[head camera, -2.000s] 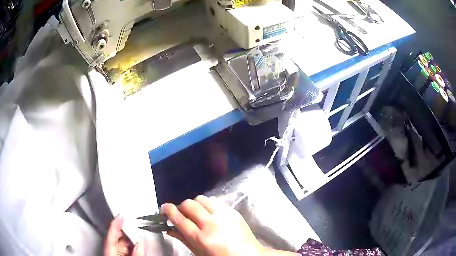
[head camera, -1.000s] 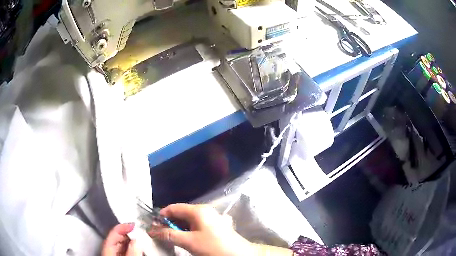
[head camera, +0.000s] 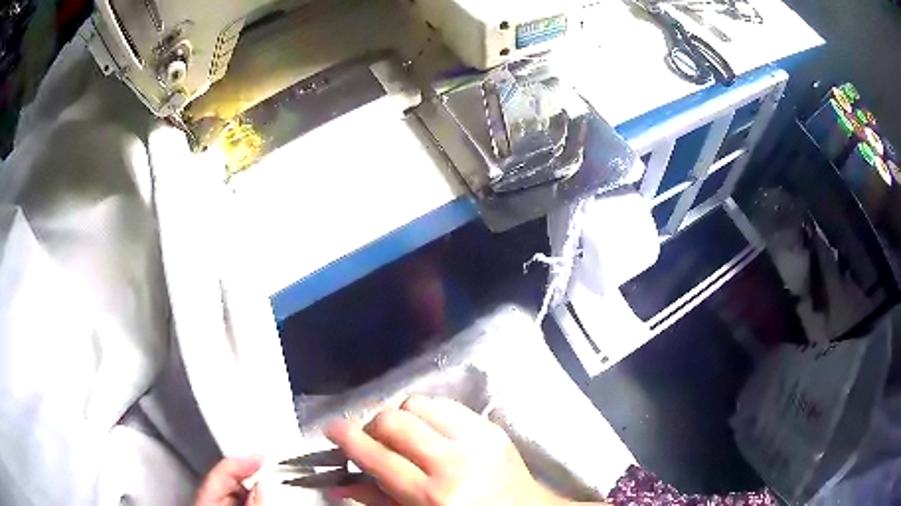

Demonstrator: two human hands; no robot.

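Note:
The off-white fabric piece [head camera: 74, 326] is heaped left of the machine and runs over the table edge to my hands. My left hand [head camera: 229, 481], cut off by the bottom edge, pinches the fabric's edge between its fingers. My right hand [head camera: 430, 453] holds small thread snips [head camera: 314, 468], blades apart and pointing left at the fabric close to my left fingertips. Whether a thread lies between the blades cannot be told.
The sewing machine head [head camera: 173, 49] stands at the upper left, its needle area lit yellow. A clear accessory tray [head camera: 524, 138] sits at the table's front edge. Black-handled shears [head camera: 692, 54] lie at the right. Pale cloth [head camera: 543, 390] lies over my lap.
The view has shifted slightly. The snips have turned from slanting up-left to nearly level, blades apart. My left hand still pinches the fabric edge.

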